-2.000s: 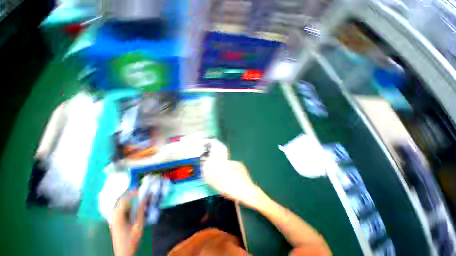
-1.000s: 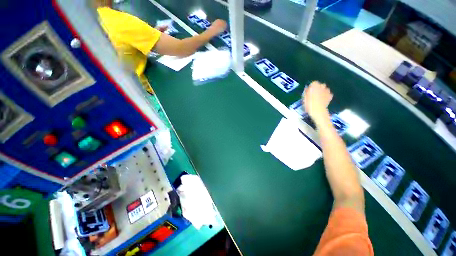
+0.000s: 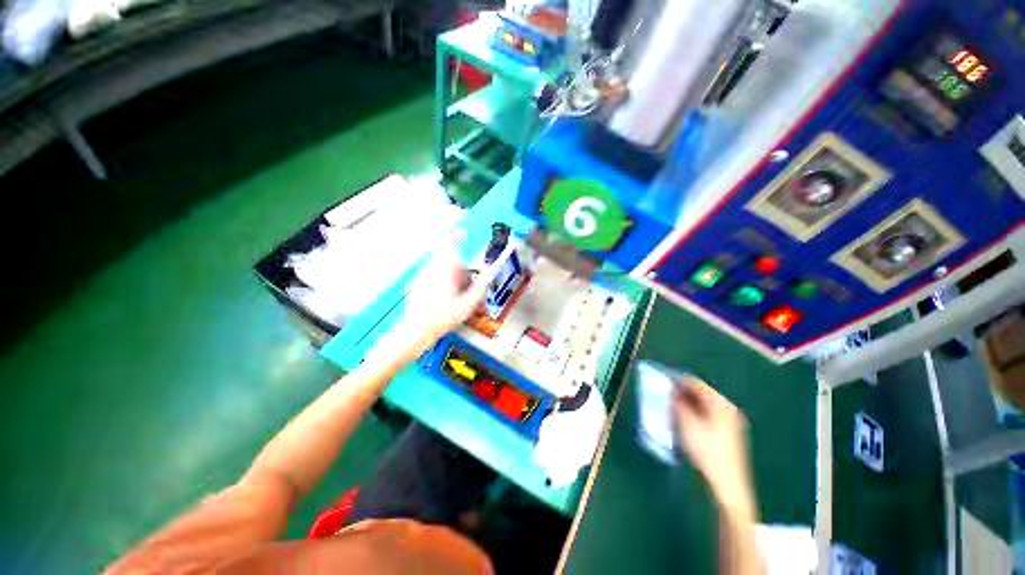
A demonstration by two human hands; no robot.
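Observation:
My left hand (image 3: 447,301) is at the left side of the press base, its fingers on a white-blue panel (image 3: 504,281) that stands tilted above the orange-brown nest (image 3: 484,325). Whether the panel still touches the nest is hidden. My right hand (image 3: 706,421) holds another flat panel (image 3: 656,411), blurred, over the green table right of the press. The press head (image 3: 584,215), blue with a green disc marked 6, is above and behind the nest.
The control box (image 3: 776,247) is at upper right. The front button box (image 3: 483,384) and a white cloth (image 3: 570,436) are at the base's front. A bin of white film (image 3: 357,249) stands left. The belt with panels (image 3: 868,440) is at right, a white sheet (image 3: 788,548) at lower right.
The view has swung from the belt to the press. My right hand has left the belt and now holds a panel. My left hand has come into view at the panel by the nest.

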